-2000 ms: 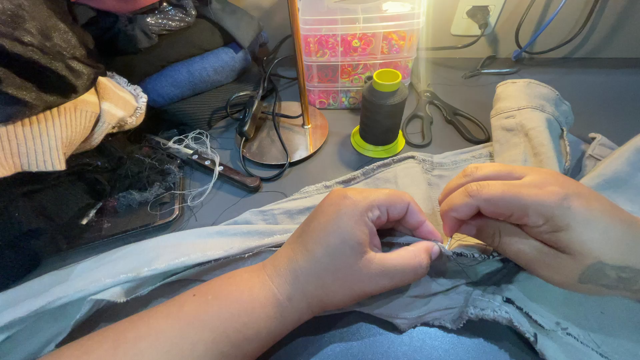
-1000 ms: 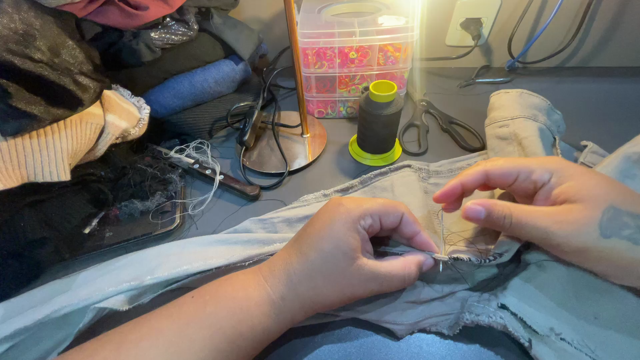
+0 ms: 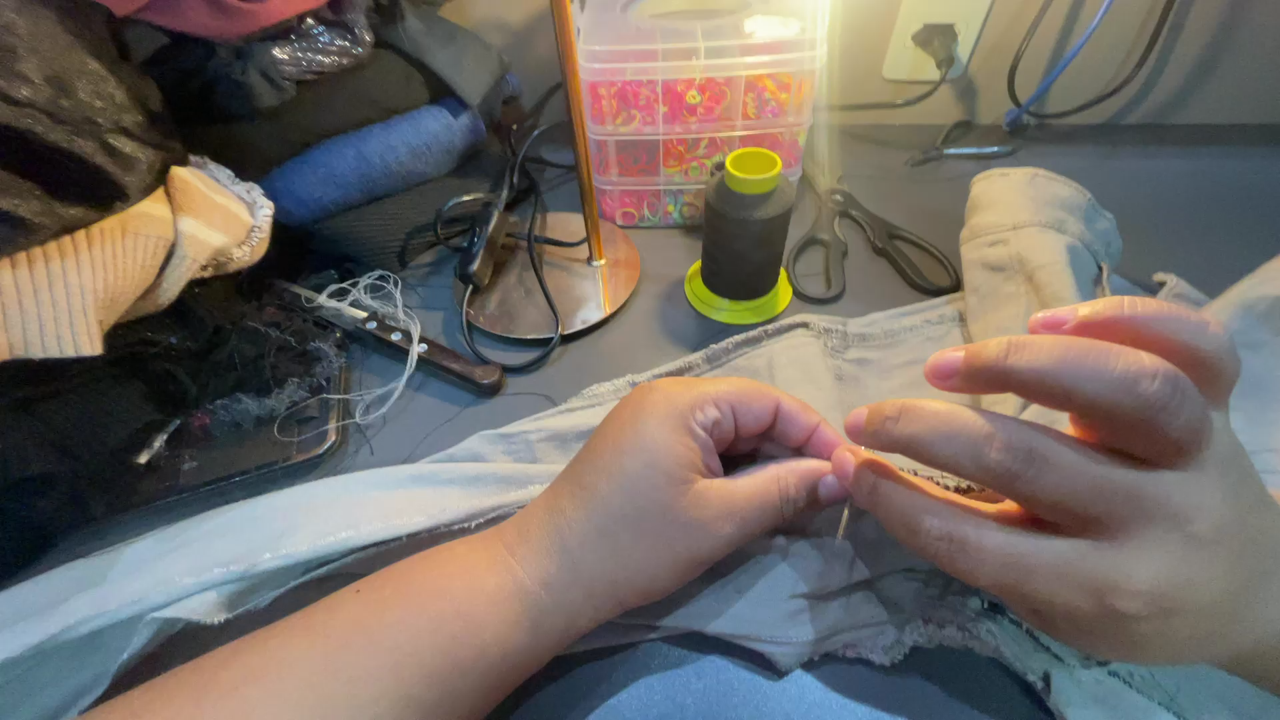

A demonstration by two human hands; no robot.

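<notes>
A light grey-beige garment (image 3: 890,350) with frayed seam edges lies across the desk under both hands. My left hand (image 3: 690,490) pinches its edge between thumb and forefinger near the middle of the view. Touching those fingertips from the right, my right hand (image 3: 1050,480) has thumb and forefinger close together at a thin needle (image 3: 845,520), whose lower part shows below them. The right hand's other fingers are spread. Dark stitches (image 3: 945,480) run along the edge, partly hidden by the right hand.
Behind the garment stand a black thread cone (image 3: 747,235), black-handled scissors (image 3: 880,245), a clear box of colourful bands (image 3: 700,130) and a lamp base (image 3: 560,280). A wooden-handled knife (image 3: 440,360) lies by tangled white thread (image 3: 385,300). Piled clothes (image 3: 90,270) fill the left side.
A second ago my right hand was raised off the cloth, apart from the left, with the needle standing at the seam. Now its fingertips meet the left hand's at the needle.
</notes>
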